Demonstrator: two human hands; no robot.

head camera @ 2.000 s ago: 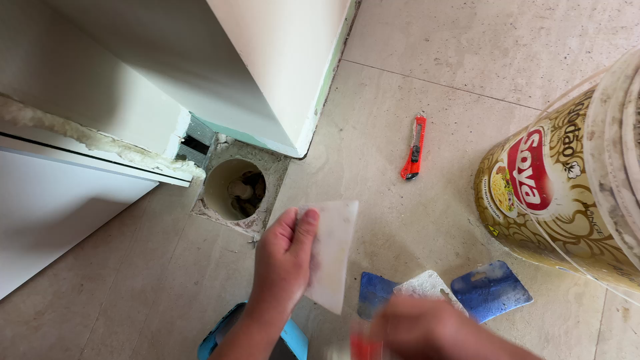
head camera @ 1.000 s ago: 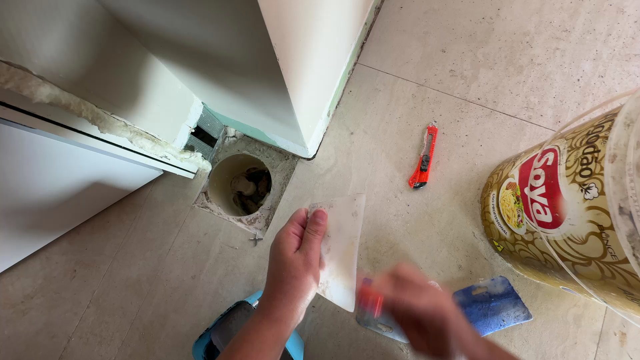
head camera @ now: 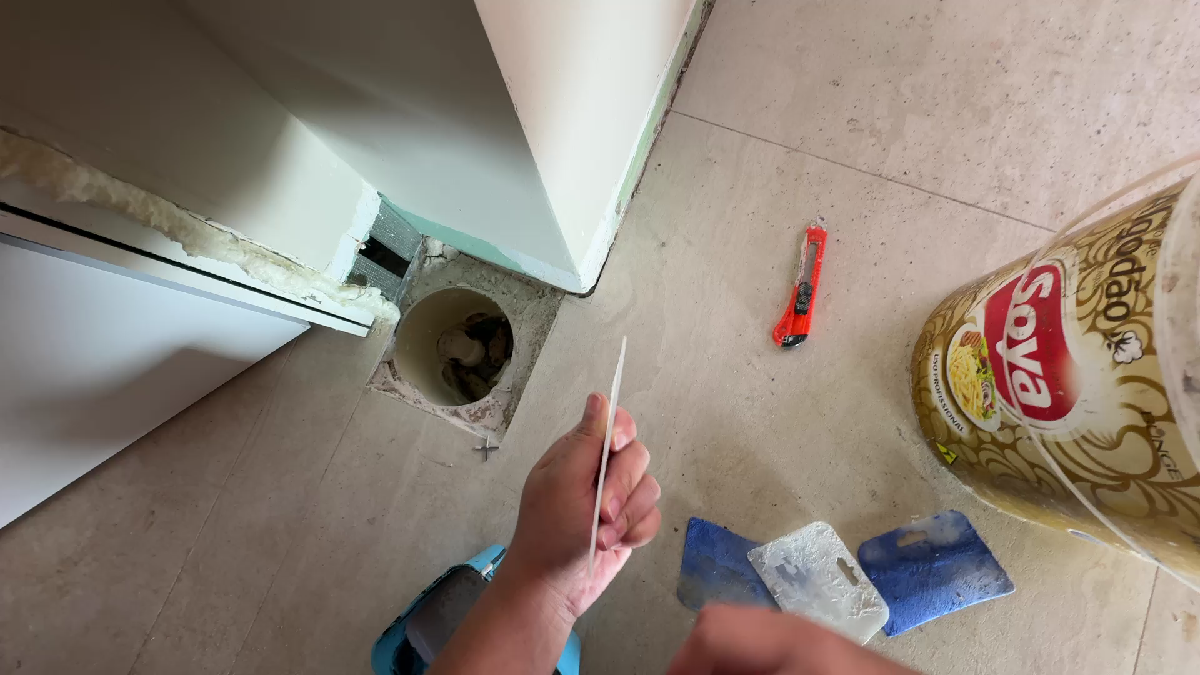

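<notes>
My left hand grips a thin white plastic scraper, turned edge-on to the camera. My right hand is blurred and cut off at the bottom edge; whether it holds anything is hidden. Just above it on the tiles lie a blue plastic scraper, a white one smeared with residue, partly over the first, and another blue one. A red snap-off utility knife rests on the floor, up and to the right of my left hand.
A round drain pipe opening with debris inside is set in the floor beside the wall corner. At the right stands a large gold plastic bucket. A blue container is partly behind my left forearm. A white panel edged with foam is at left.
My left hand has turned the white scraper from showing its face to edge-on. My right hand has moved down and away from it, toward the bottom edge; the red item seen at it earlier is out of sight.
</notes>
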